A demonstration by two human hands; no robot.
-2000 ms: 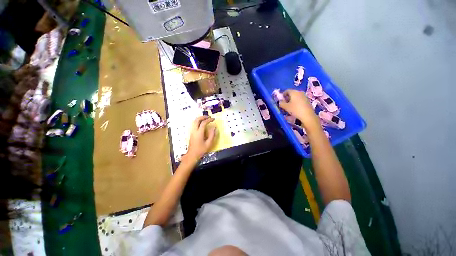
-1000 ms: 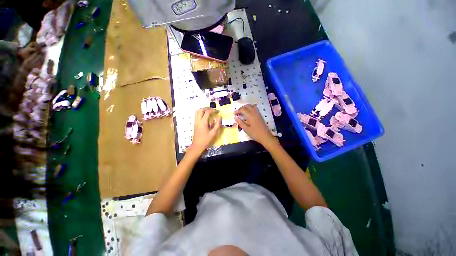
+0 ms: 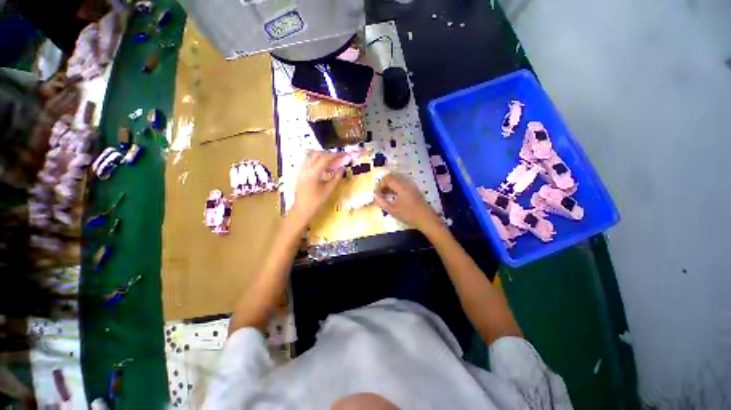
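My left hand (image 3: 319,178) is at the left end of the small black blocks (image 3: 362,168), its fingers closed on a pink plastic piece (image 3: 346,159) there. My right hand (image 3: 401,200) is over the right side of the yellow sheet (image 3: 341,220) and pinches the end of another pale pink piece (image 3: 362,200), which is blurred by glare. The yellow sheet lies on the perforated plate (image 3: 417,164).
The blue bin (image 3: 473,100) at the right holds several pink pieces. One pink piece (image 3: 440,173) lies between plate and bin. More lie on the brown sheet (image 3: 216,276) at the left. A phone (image 3: 333,82), a black mouse (image 3: 395,88) and the machine head (image 3: 276,24) are beyond the blocks.
My right hand has come from the bin to the yellow sheet with a pink piece. My left hand has moved forward from the yellow sheet to the piece at the black blocks.
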